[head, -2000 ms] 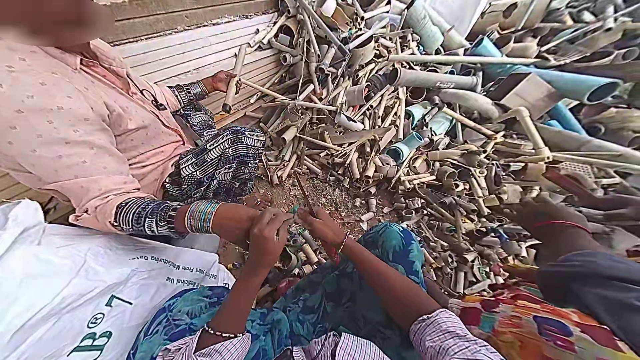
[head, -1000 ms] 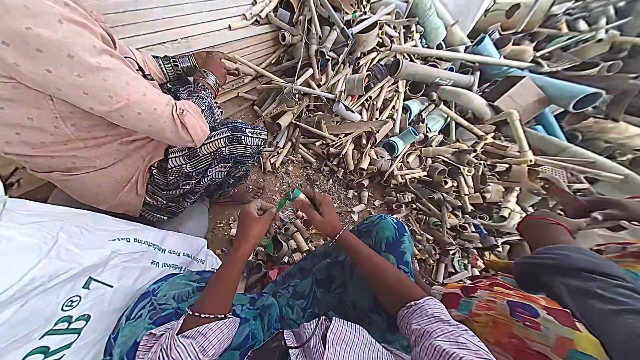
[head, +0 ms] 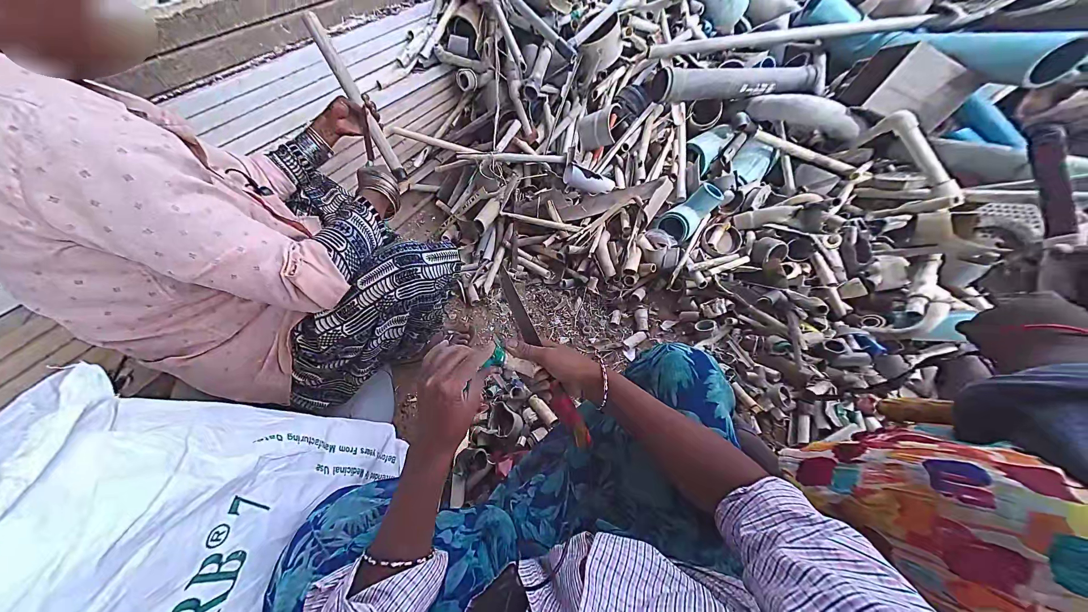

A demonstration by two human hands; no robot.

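Note:
My left hand is closed around a small green piece, which looks like plastic and pokes out towards my right hand. My right hand grips a long metal blade that slants up and away; its red and orange handle end shows below the hand. Both hands are close together over my lap, above short pipe pieces. My fingers partly hide the green piece.
A large heap of plastic pipes and fittings spreads ahead and right. At the left a person in a pink top holds a grey pipe. A white woven sack lies left. Another person's arm is at the right.
My hands have come closer together than a second ago, and the blade now points up and away. The person at the left has raised a pipe. The view has shifted slightly.

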